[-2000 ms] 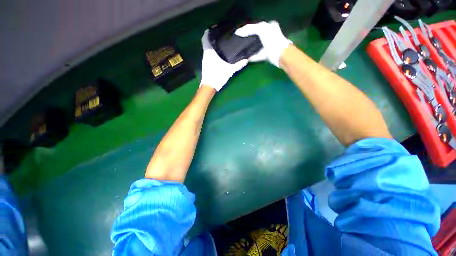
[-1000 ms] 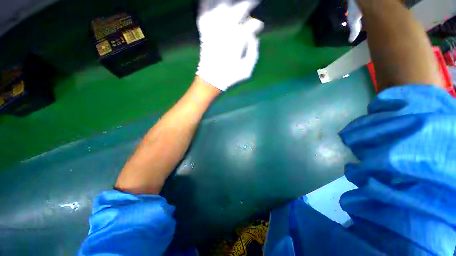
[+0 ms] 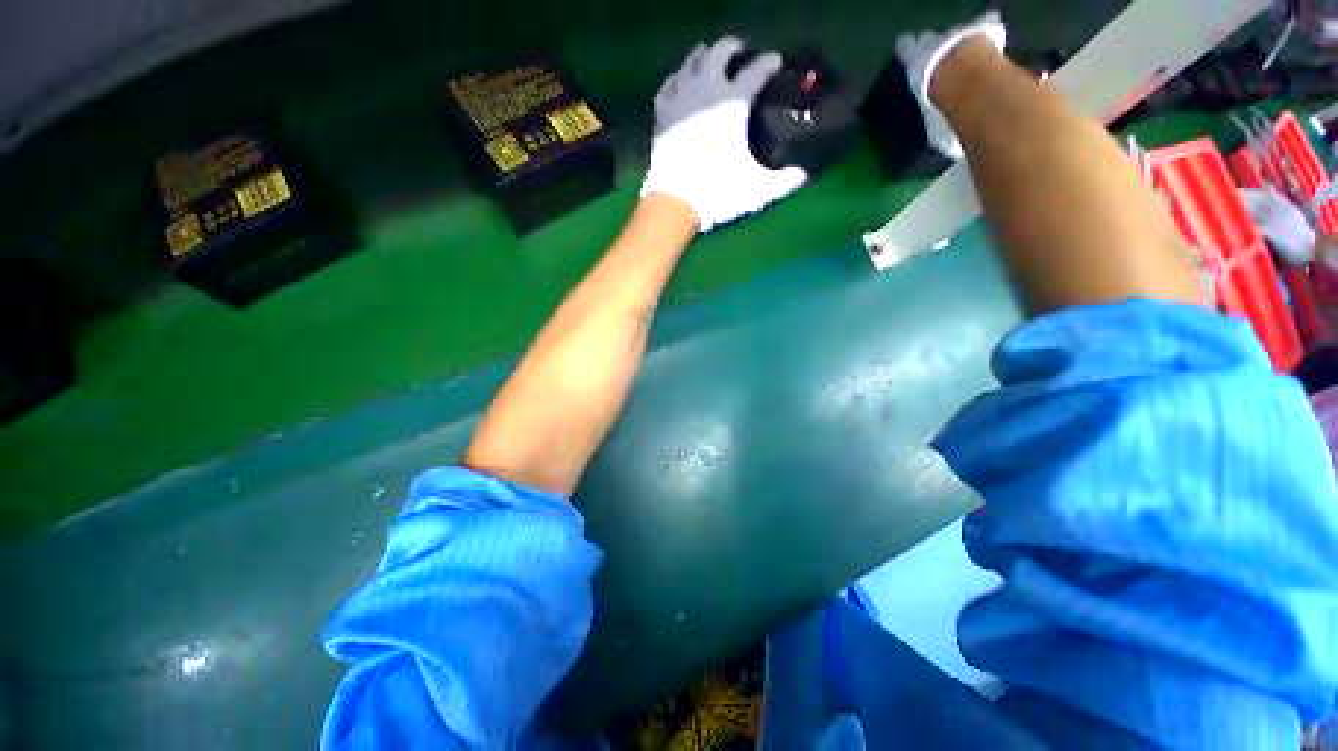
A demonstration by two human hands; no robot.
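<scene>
An unlidded black box (image 3: 804, 115) with a small red-orange glint stands on the green conveyor. My left hand (image 3: 716, 140), in a white glove, is at its left side with fingers spread; whether it grips the box I cannot tell. My right hand (image 3: 947, 74), in a white glove, is beyond the slanting post at a second black piece (image 3: 898, 118), box or lid, which it partly hides; its grip is unclear. Closed black boxes with gold print, one near the middle (image 3: 536, 144) and one further left (image 3: 242, 213), stand on the conveyor.
A grey-white slanting post (image 3: 1013, 162) ends at the worktop (image 3: 763, 440) edge. Red trays (image 3: 1225, 242) with grey straps are at the right, with another person's gloved hand (image 3: 1280, 223) over them. Another dark box (image 3: 30, 338) is at the left edge. A grey panel is at the top left.
The black piece both hands held two seconds ago is no longer between them. My hands have moved apart; my left hand is now at the unlidded box, my right hand beyond the post.
</scene>
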